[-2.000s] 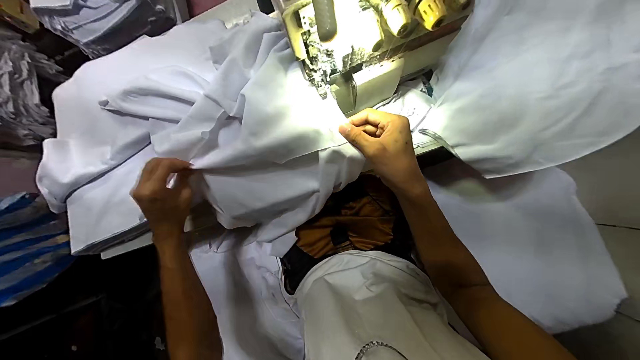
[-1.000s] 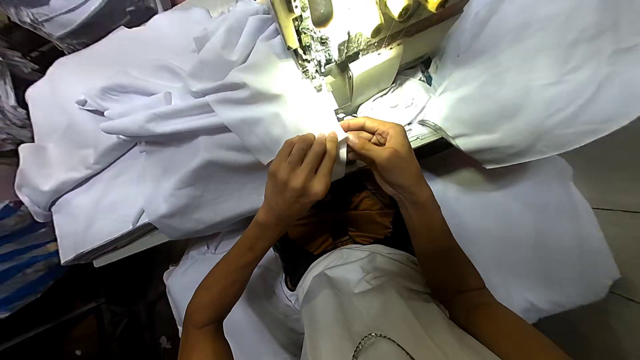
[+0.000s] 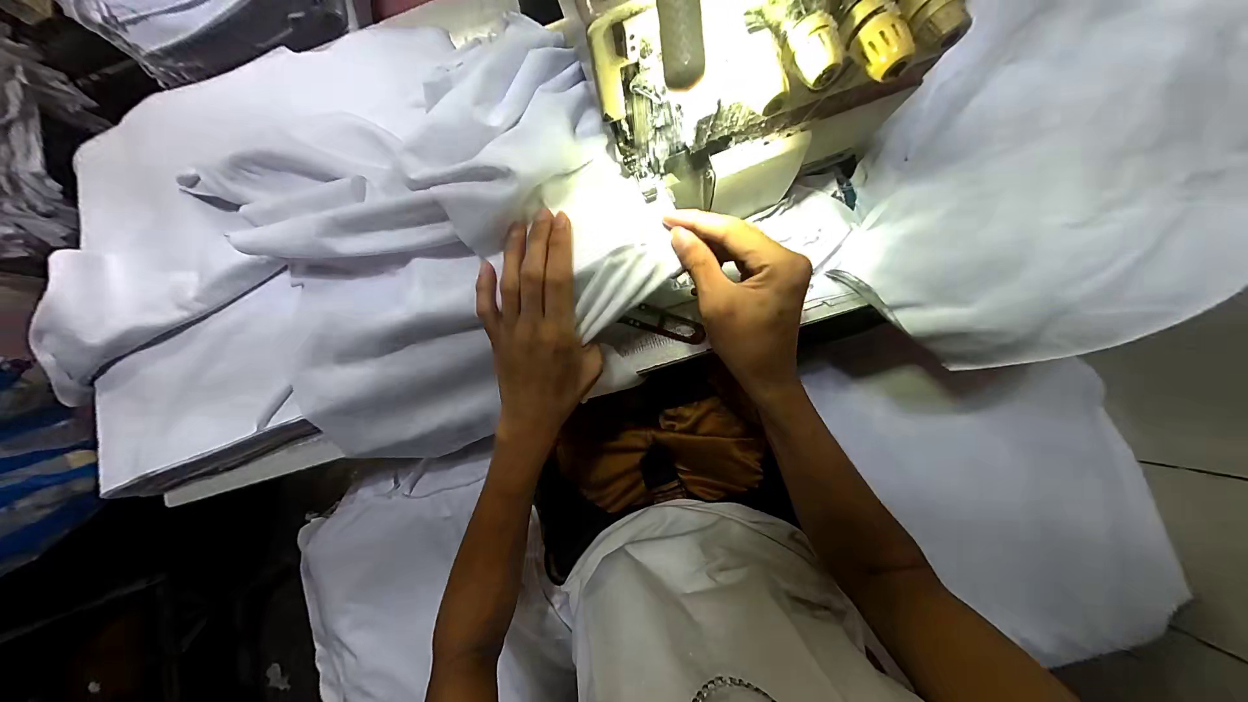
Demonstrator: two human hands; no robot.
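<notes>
White fabric point(image 3: 390, 331) lies bunched over the left of the work surface and runs up to the lit needle area of a sewing machine point(image 3: 648, 175). My left hand point(image 3: 538, 322) rests flat on the fabric just left of the needle area, fingers pointing away from me. Close to the presser foot, my right hand point(image 3: 746, 292) pinches the fabric's edge between thumb and forefinger. Scissors or snips with a dark handle point(image 3: 668, 322) lie partly hidden under the cloth between my hands.
Yellow tension knobs point(image 3: 877, 44) line the machine's front. A large white cloth point(image 3: 1063, 195) drapes at the right, with more white fabric point(image 3: 1004, 487) below it. Stacked white pieces point(image 3: 195, 429) sit at the left table edge, near a blue striped bag point(image 3: 44, 478). Wrapped bundles are at upper left.
My left hand first moved right to meet my right hand at the fabric edge, then shifted back left and now lies flat on the cloth. My right hand has stayed near the needle area.
</notes>
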